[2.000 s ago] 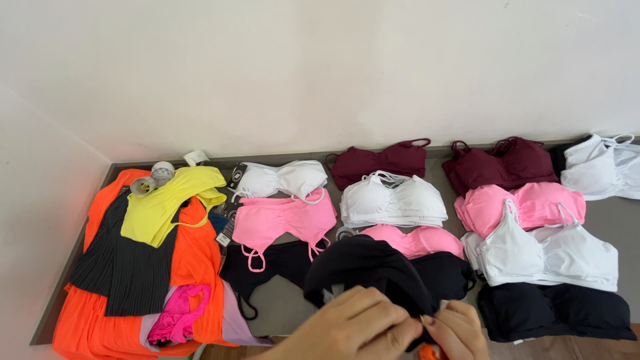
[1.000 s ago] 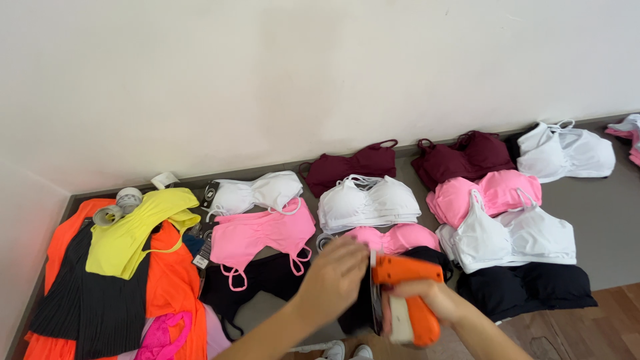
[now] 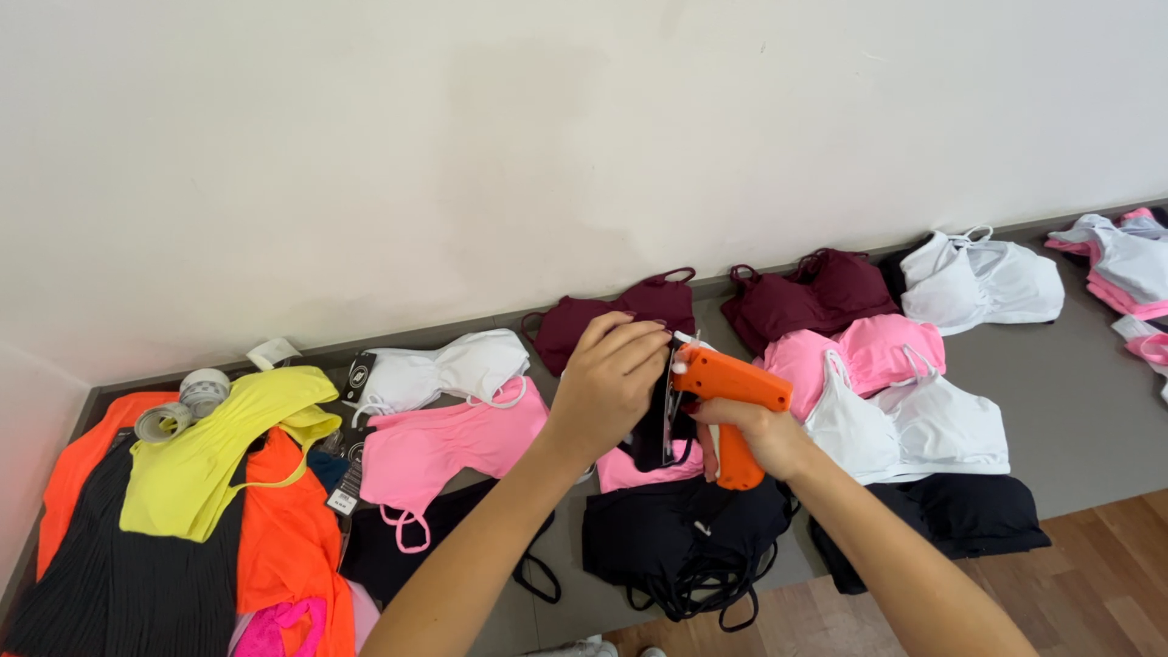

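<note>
My right hand (image 3: 753,433) is closed around the handle of an orange tagging gun (image 3: 735,388), whose front end points left and up. Against that front end, my left hand (image 3: 613,379) pinches a black hang tag (image 3: 671,406) with its fingers. Part of the tag is hidden behind the fingers. Just below both hands lies a black bra top (image 3: 680,534) with loose, tangled straps. A pink bra top (image 3: 639,470) shows partly between my forearms, and a maroon one (image 3: 593,319) lies behind my left hand.
Rows of folded tops cover the grey table (image 3: 1077,438), among them a white top (image 3: 949,420) at right and a pink top (image 3: 447,438) at left. Rolls of tape (image 3: 203,392) sit by a yellow garment (image 3: 224,447). A wall (image 3: 547,164) stands behind; wooden floor (image 3: 1095,566) shows at lower right.
The black garment held up in both hands two seconds ago is no longer held. The orange gun has come up into view in my right hand, and my left hand has met its front end.
</note>
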